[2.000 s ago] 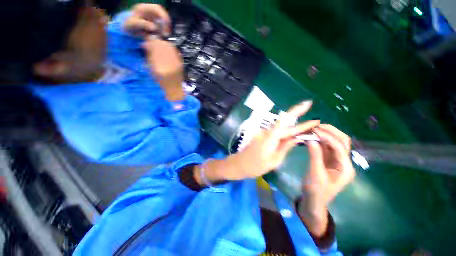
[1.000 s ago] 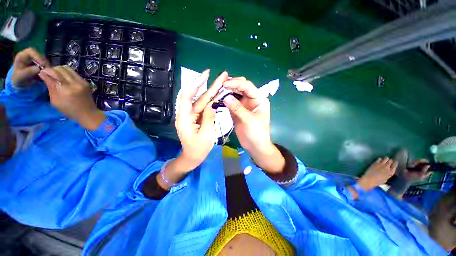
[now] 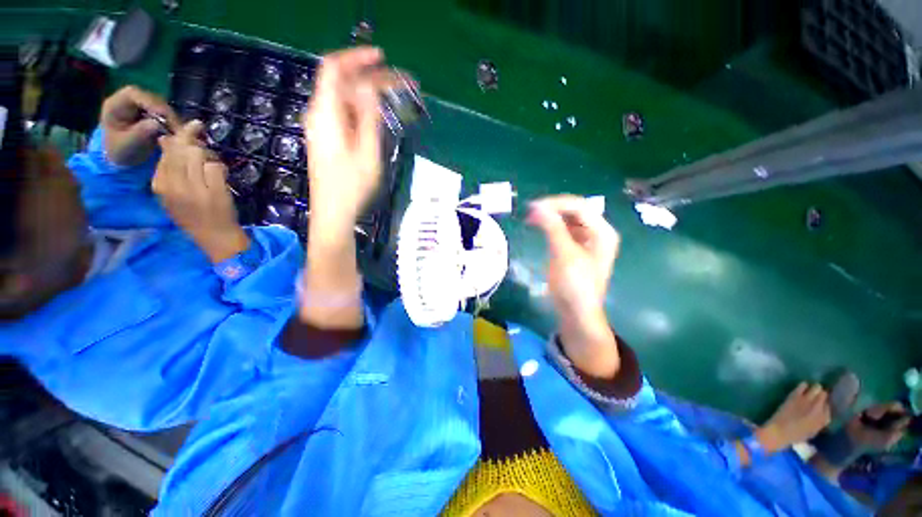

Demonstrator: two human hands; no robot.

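My left hand [image 3: 346, 151] is raised over the right part of the black parts tray [image 3: 388, 207], blurred. A small dark unit with silvery edges [image 3: 404, 99] is at its fingertips and looks held there; the exact grip is blurred. My right hand [image 3: 579, 265] is above the green bench, right of the fan. Its fingertips are bent close together; whether a thin piece is between them cannot be told. The white fan [image 3: 429, 263] stands between my forearms.
A white plug [image 3: 495, 197] and white paper [image 3: 435, 182] lie by the fan. More white paper [image 3: 593, 205] is behind my right hand. Dark units [image 3: 633, 124] are spaced along the bench. A grey bar [image 3: 778, 151] has white scrap [image 3: 656, 215] at its end. Workers' hands [image 3: 192, 182] are on both sides.
My hands have moved apart from their shared hold on the black unit. The left went up and left to the tray, the right slightly right. The fan is now uncovered.
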